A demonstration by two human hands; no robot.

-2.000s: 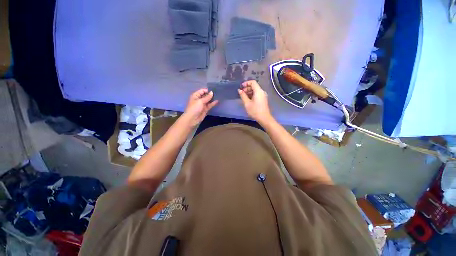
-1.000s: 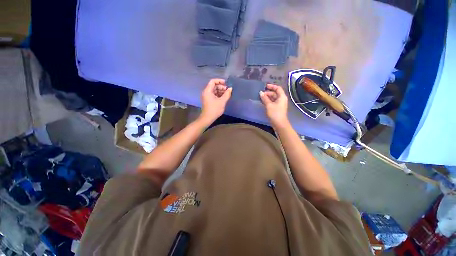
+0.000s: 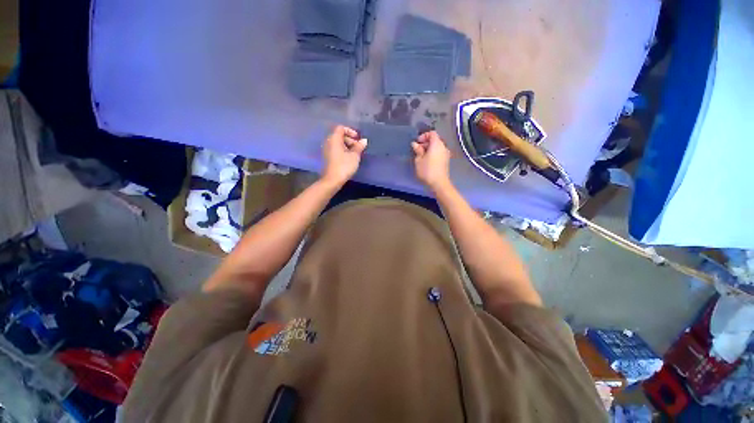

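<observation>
A small grey fabric piece [image 3: 388, 140] is stretched between my hands at the near edge of the lilac-covered pressing table [image 3: 198, 91]. My left hand [image 3: 343, 153] pinches its left end. My right hand [image 3: 431, 155] pinches its right end. The steam iron [image 3: 501, 138] rests on the cover to the right of my right hand, its orange-brown wooden handle [image 3: 517, 140] on top. The left stack of grey pieces [image 3: 325, 49] and the right stack [image 3: 420, 58] lie beyond my hands.
Dark spots [image 3: 397, 110] mark the cover between the fabric piece and the right stack. A pale cord [image 3: 616, 236] runs right from the iron. A cardboard box [image 3: 258, 197] with white and dark scraps stands below left. A blue-edged white surface [image 3: 711, 140] is at right.
The view has shifted back and forth. The held piece looks lower in height than one second ago, with both hands still at its ends. The iron and stacks keep their places on the table.
</observation>
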